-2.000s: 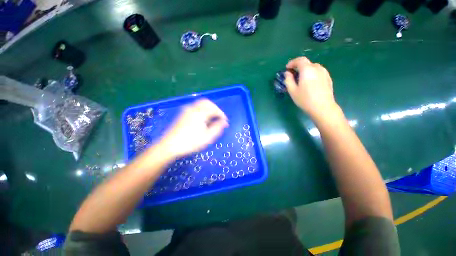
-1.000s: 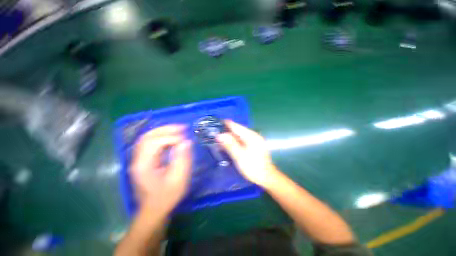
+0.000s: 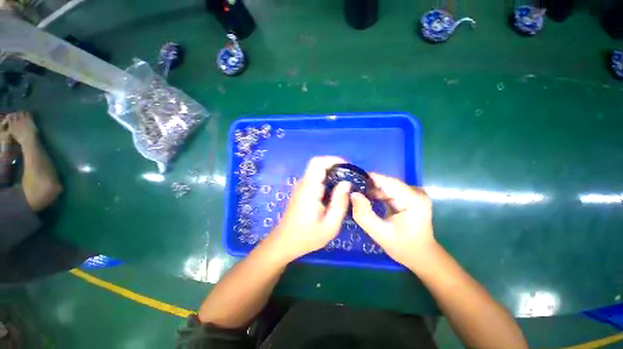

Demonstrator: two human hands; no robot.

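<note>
A dark round motor unit (image 3: 348, 176) is held between both hands above the blue parts tray (image 3: 414, 146). My left hand (image 3: 314, 208) grips its left side, with the thumb on its face. My right hand (image 3: 396, 215) grips its right and lower side, with the thumb also on it. The fingers hide much of the unit, and whether a ring is on it cannot be told. Loose thin metal rings (image 3: 268, 222) lie across the tray bottom, with a dense cluster along its left side.
A clear bag of small parts (image 3: 164, 116) lies left of the tray, with a few loose rings (image 3: 180, 189) below it. Motor units (image 3: 437, 26) and black cylinders (image 3: 361, 12) stand along the far side. Another person's arm (image 3: 37, 170) is at the left edge.
The motor unit has come from the table right of the tray to above it. Both hands now hold it; earlier only my right hand did. The view has shifted left.
</note>
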